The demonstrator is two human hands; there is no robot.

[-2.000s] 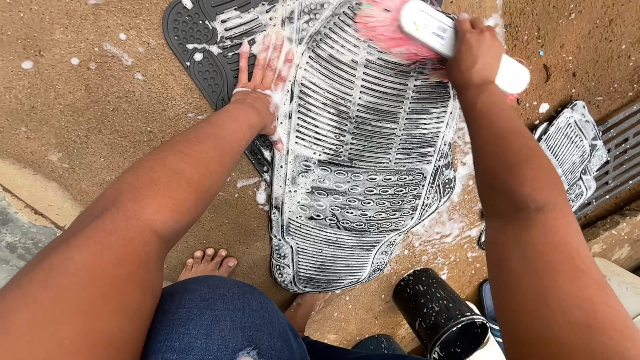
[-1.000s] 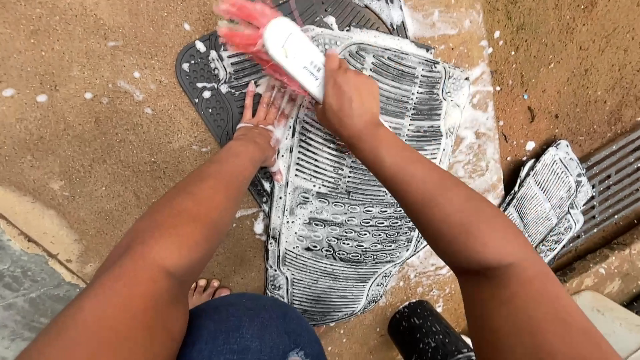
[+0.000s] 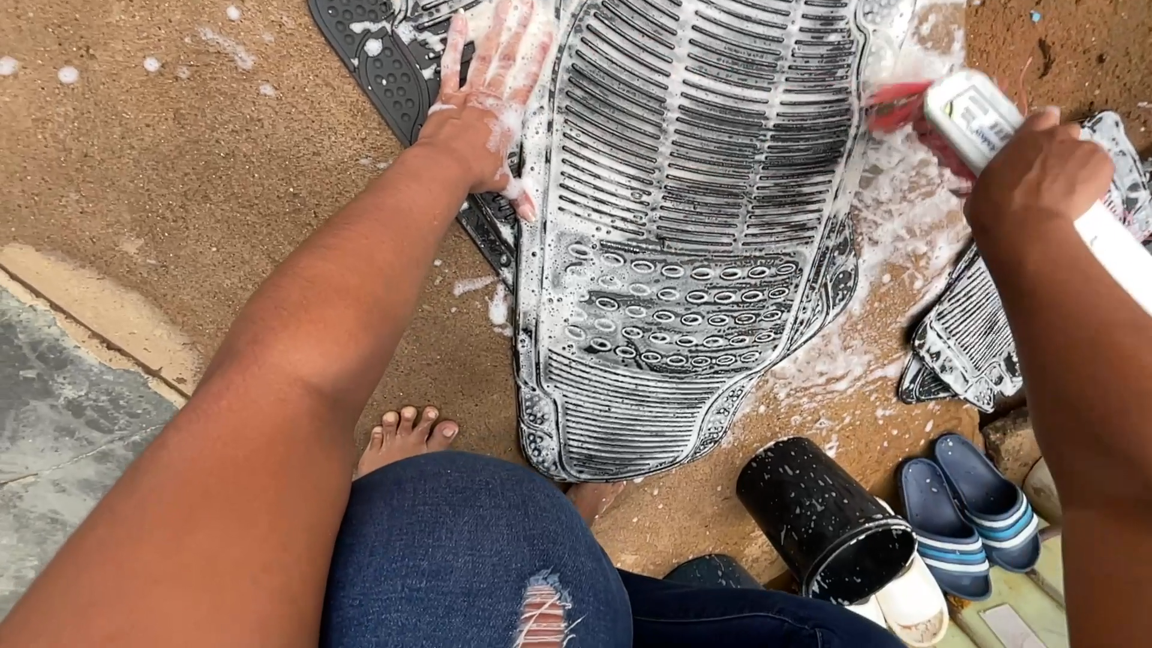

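Note:
A black ribbed rubber car floor mat (image 3: 666,297), coated in white suds, lies on the ground between my arms. My left hand (image 3: 481,108) presses on its upper left edge with foamy fingers spread, holding nothing. At the right, my right hand (image 3: 1039,171) grips a white scrubbing brush (image 3: 967,112), whose blurred pink-red bristles are at the mat's right edge, over foamy ground. Another dark mat (image 3: 396,85) lies partly under the soapy one at upper left.
Smaller soapy mats (image 3: 972,324) lie at the right, partly behind my right arm. A black bucket (image 3: 792,495) lies tilted near my knee, beside blue striped slides (image 3: 945,522) and a white shoe (image 3: 913,603). My bare foot (image 3: 409,436) is left of the mat.
My right hand with the brush has moved from the mat's upper left, beside my left hand, to its right edge. My left hand stays on the mat's left edge.

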